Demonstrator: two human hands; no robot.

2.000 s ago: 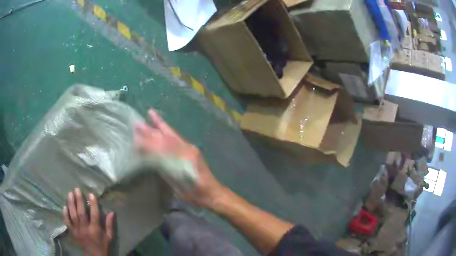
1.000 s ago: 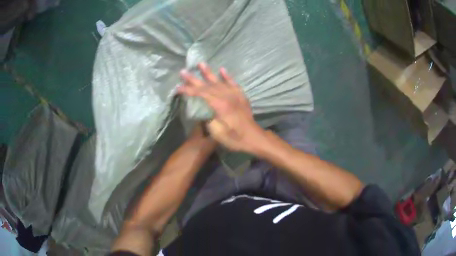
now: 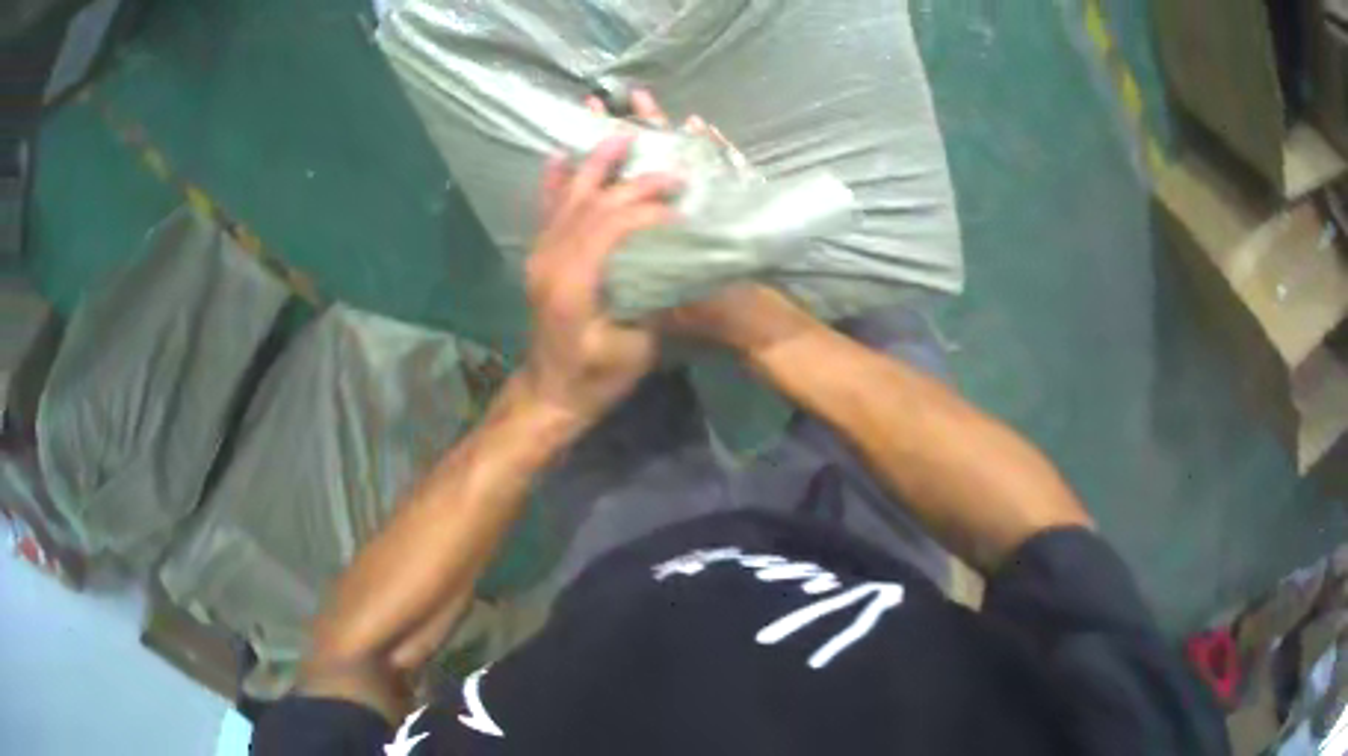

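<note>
A grey-green woven sack (image 3: 843, 89) covers a squared block in front of me at the top middle, with creases running from its gathered part. The sack's loose end (image 3: 710, 236) is bunched and folded over near the block's front edge. My left hand (image 3: 591, 281) grips the bunched end from the left side, fingers spread over it. My right hand (image 3: 724, 303) is at the bunch's right and underside; most of it is hidden behind the cloth, so its grip cannot be told. The bunch is slightly blurred.
Grey-green sack-covered blocks (image 3: 325, 458) stand at the left. Brown open cartons (image 3: 1257, 244) are at the right edge. A red object (image 3: 1214, 663) lies at the lower right. Yellow-black striped lines cross the green floor (image 3: 1035, 281) on both sides.
The sack's loose left part has been gathered in and folded into a bunch between my hands. My left hand, earlier hidden under it, now shows on its left. The view has shifted slightly left.
</note>
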